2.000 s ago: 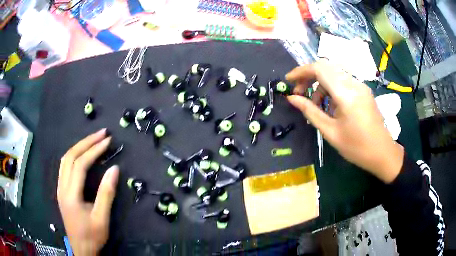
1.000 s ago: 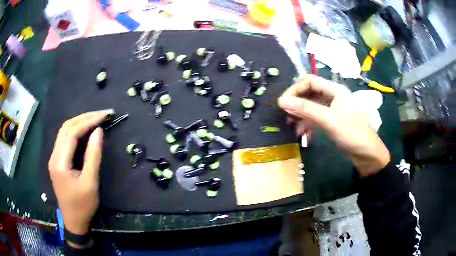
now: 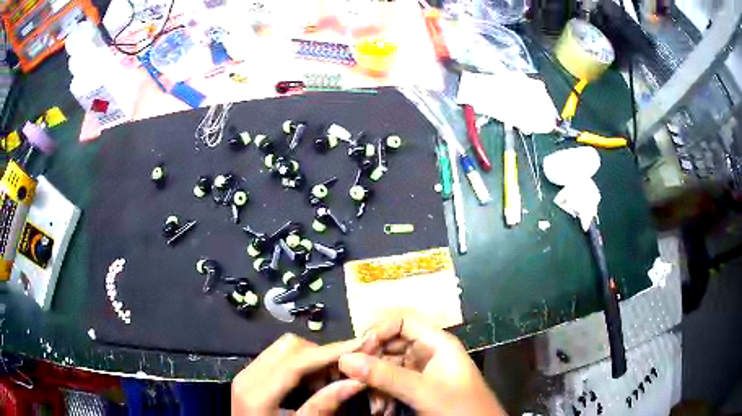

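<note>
My left hand point(image 3: 297, 375) and my right hand point(image 3: 419, 370) meet at the bottom centre, over the mat's front edge and the lower edge of a cream sheet point(image 3: 403, 296) with an orange-yellow band. Their fingertips are pinched together; whatever may be between them is hidden. Many black earbuds point(image 3: 319, 192) with pale green ends lie scattered on the black mat point(image 3: 130, 215). A small green-yellow strip point(image 3: 399, 228) lies flat above the sheet. A pale, translucent scrap point(image 3: 279, 304) lies among the lower earbuds.
A curved row of small white parts point(image 3: 114, 290) lies at the mat's left. A white-based machine point(image 3: 50, 244) stands at the left edge. Right of the mat are a yellow-handled tool point(image 3: 511, 183), yellow-handled pliers point(image 3: 598, 138) and a white-headed black-handled tool point(image 3: 606, 301). A white cord point(image 3: 213, 126) lies at the top.
Both hands have moved inward and toward me from opposite sides of the mat and now meet. The white row, an earbud at the left and the tools at the right are uncovered.
</note>
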